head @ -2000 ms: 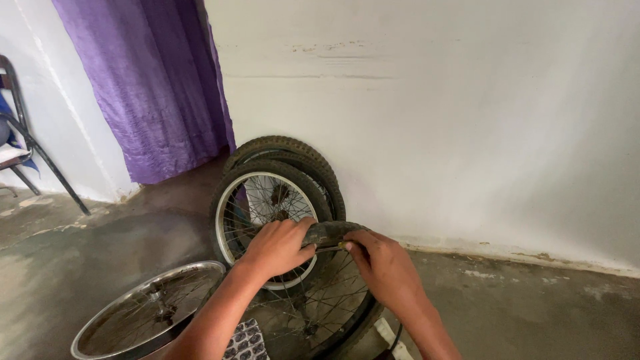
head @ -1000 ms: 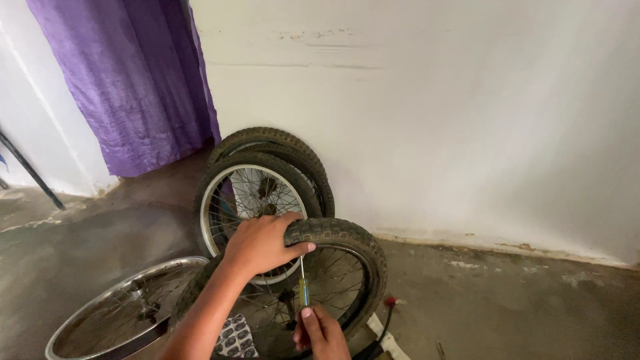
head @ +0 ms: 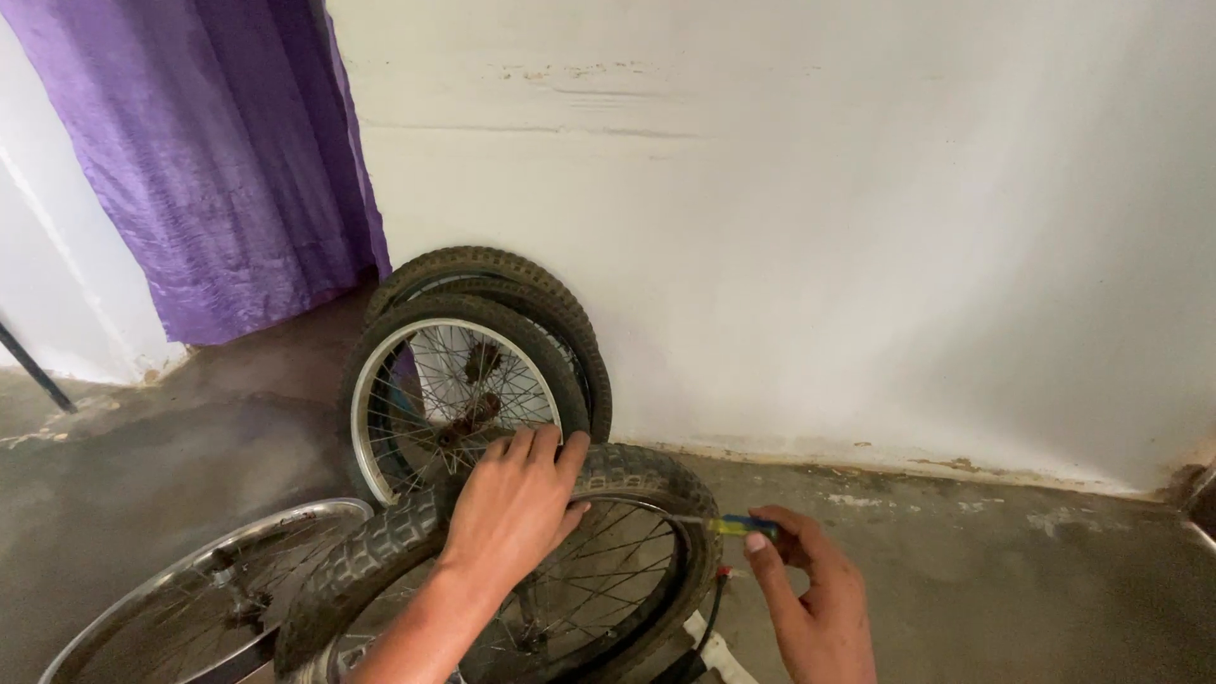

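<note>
A knobby bicycle tire [head: 638, 467] sits on a spoked wheel [head: 608, 570] low in the middle of the head view. My left hand [head: 518, 503] lies over the top of the tire, fingers curled across its tread and thumb at the inner edge. At the right, my right hand [head: 812, 589] holds a screwdriver [head: 741, 525] by its yellow and blue handle. The shaft points left to the inner edge of the tire; whether the tip is under the bead cannot be told.
Several bicycle wheels with tires [head: 475, 304] lean against the pale wall [head: 760, 237]. A bare rim with spokes [head: 313, 513] lies at the lower left. A purple curtain [head: 237, 171] hangs at the upper left. A black hose [head: 712, 617] with a red end stands beside the tire.
The screwdriver was upright below my left hand a second ago; my right hand has moved it to the right side of the wheel, where it lies nearly level. My left hand stays on the tire.
</note>
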